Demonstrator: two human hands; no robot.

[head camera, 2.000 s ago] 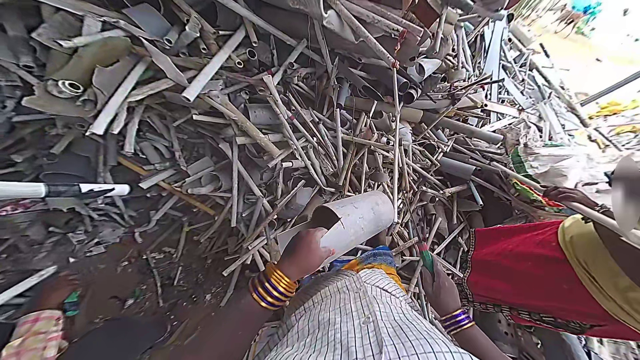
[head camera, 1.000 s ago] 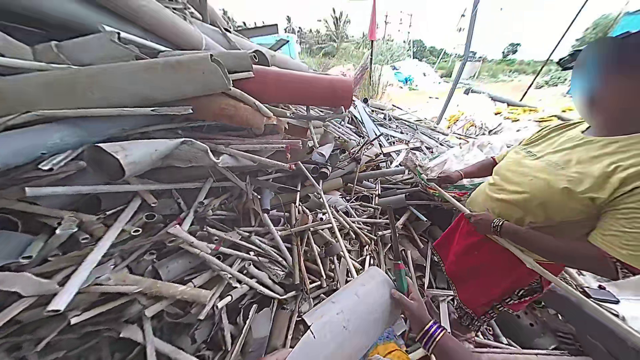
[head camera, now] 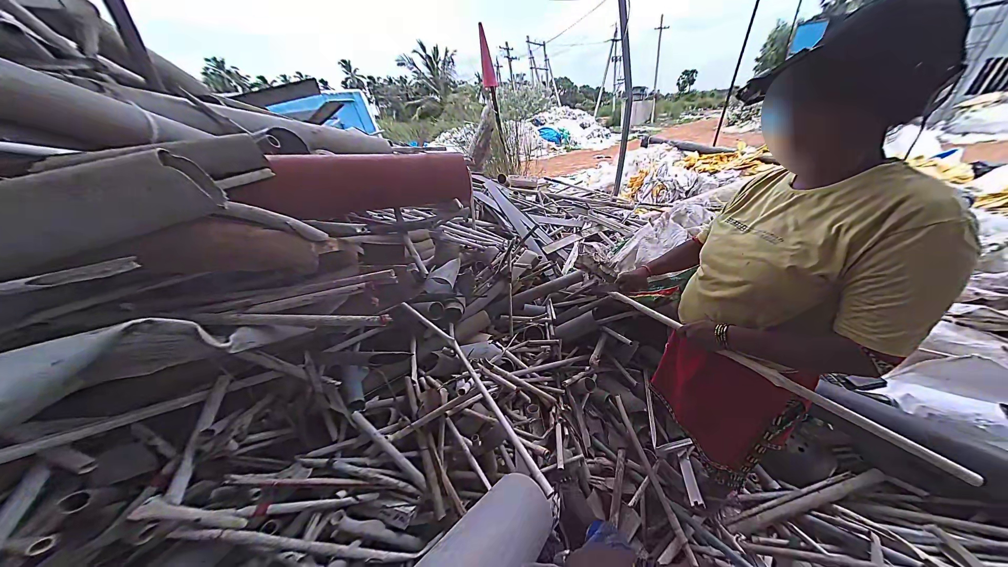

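A wide grey plastic pipe piece (head camera: 500, 524) rises from the bottom edge, its lower end cut off by the frame. My left hand is out of view. Just right of the pipe, a dark patch beside blue cloth (head camera: 605, 534) may be part of my right hand; its fingers cannot be made out. A long thin pipe (head camera: 492, 402) slants across the scrap heap towards the wide piece. Broken pipes and thin rods (head camera: 378, 449) lie tangled all round.
Large grey pipes (head camera: 94, 197) and a red-brown pipe (head camera: 370, 185) are stacked at the left. At the right a co-worker (head camera: 835, 260) in a yellow shirt holds a long thin pipe (head camera: 850, 425). A dark pole (head camera: 624, 102) and a red flag (head camera: 487, 59) stand behind.
The view has tilted up strongly. My left hand, seen earlier on the wide pipe piece, has left the view. My right hand with purple bangles no longer shows clearly.
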